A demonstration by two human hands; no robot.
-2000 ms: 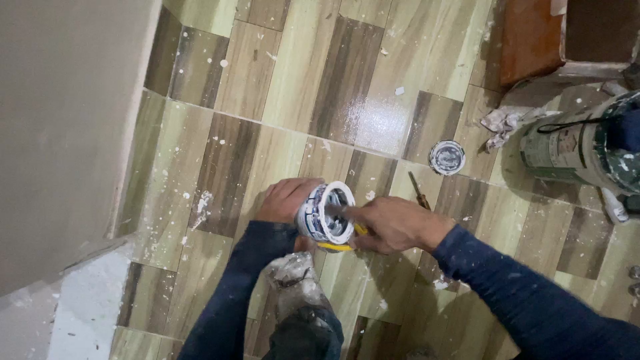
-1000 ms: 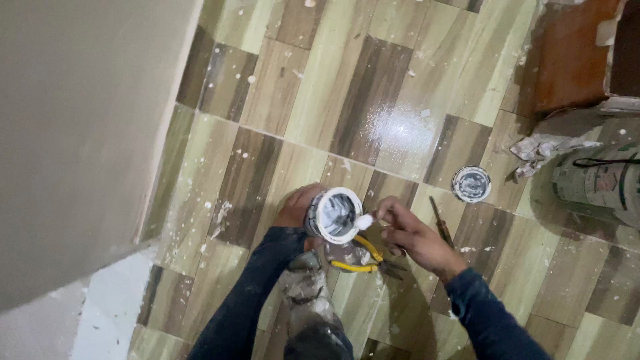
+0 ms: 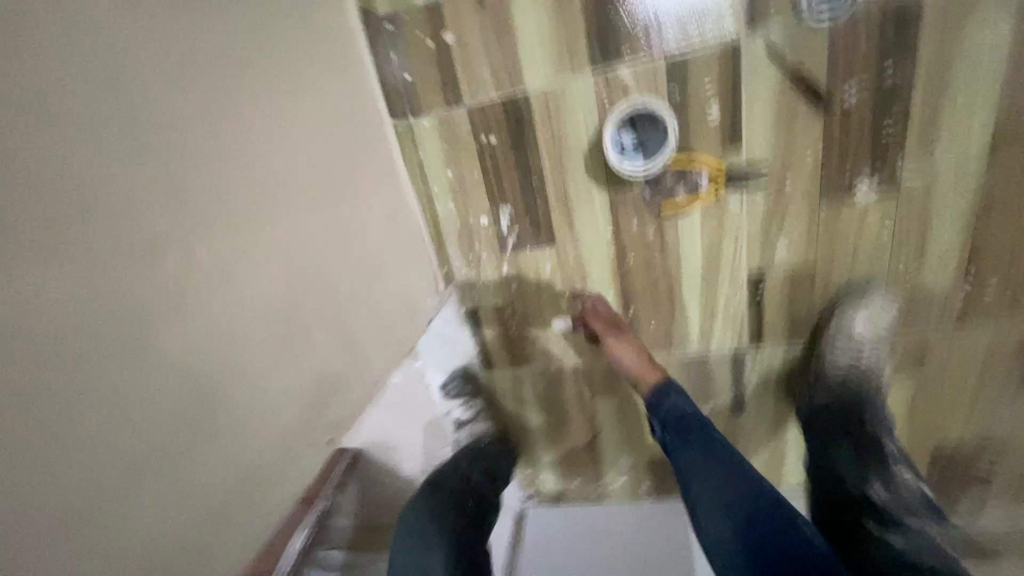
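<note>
My right hand [image 3: 604,320] is low in front of me, its fingers closed on a small white object [image 3: 562,324] that is too blurred to name. Beyond it, an open round can [image 3: 640,138] with a white rim and grey-white contents stands on the floor. Yellow-handled pliers [image 3: 694,184] lie right beside the can. Farther right is a thin tool with a brown handle [image 3: 804,84], perhaps a screwdriver. A round lid [image 3: 826,10] is cut off by the top edge. My left hand is out of view.
A plain beige wall [image 3: 192,240] takes up the left side. The wood-look tiled floor [image 3: 512,176] bears white spatters. My shoes [image 3: 856,328] stand apart on it. A brown-edged frame [image 3: 312,512], partly seen, is at the bottom left.
My left hand has let go of the can and left the view. My right hand has moved away from the can with the white object. The view has shifted a lot.
</note>
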